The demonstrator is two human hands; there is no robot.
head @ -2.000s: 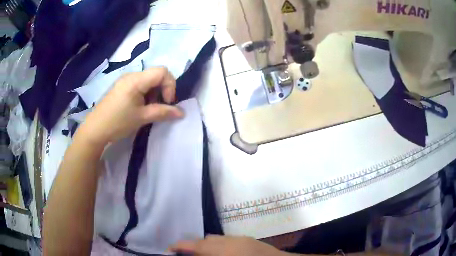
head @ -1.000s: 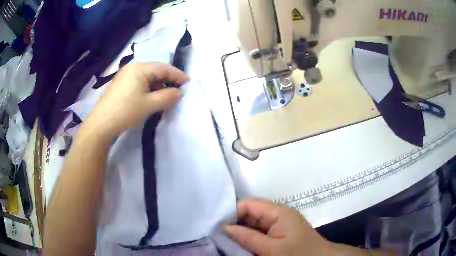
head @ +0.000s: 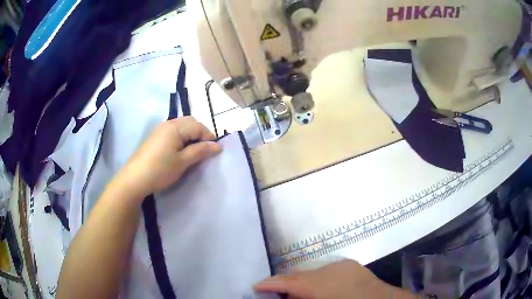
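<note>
The light panel lies in front of me, left of the needle, with a dark strip down it and a dark right edge. Its upper right corner reaches the machine bed beside the presser foot. My left hand grips the panel near that corner, thumb against fingers. My right hand is at the panel's lower right edge, partly cut off by the bottom of the picture; its fingers lie on the edge, and I cannot tell whether they pinch it.
The cream sewing machine stands at the back. A dark curved piece with a pale piece and thread snips lies on its bed. Dark cloth with a bright blue object is upper left. Cloth hangs below the table edge.
The view has shifted, so the machine appears further left. The panel's upper corner has come close to the presser foot, with my left hand on it. The dark edge now runs straight down to my right hand.
</note>
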